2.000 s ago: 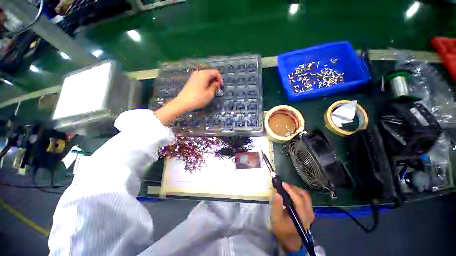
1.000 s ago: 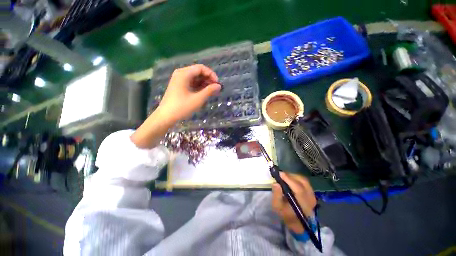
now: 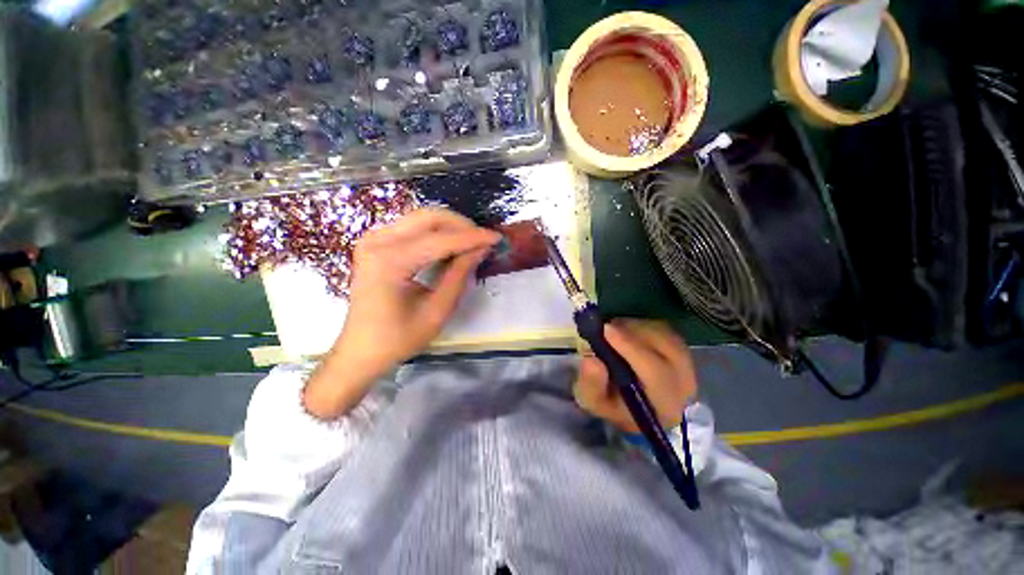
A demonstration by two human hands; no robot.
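My left hand (image 3: 410, 281) is over the white work sheet (image 3: 309, 315), thumb and index fingertips pinched on a small bluish circuit board (image 3: 500, 247) at the left end of the red-brown soldering fixture (image 3: 522, 249). My right hand (image 3: 642, 371) holds the black-handled soldering iron (image 3: 612, 362); its metal tip points up-left at the fixture's right end. Whether the tip touches it I cannot tell. A heap of silver parts with red leads (image 3: 303, 230) lies left of the fixture. A pile of black lead wires (image 3: 466, 197) lies just behind it.
The clear blister tray (image 3: 270, 169) with bluish boards stands behind the sheet. A masking tape roll (image 3: 631, 96) with solder bits is right of it. A second tape roll (image 3: 800, 56) holds white tissue. The black fan (image 3: 764, 225) with a round grille stands at the right.
My left hand has moved from over the blister tray down to the fixture. The view has tilted down and closer, so the blue bin is out of sight. My right hand still holds the iron.
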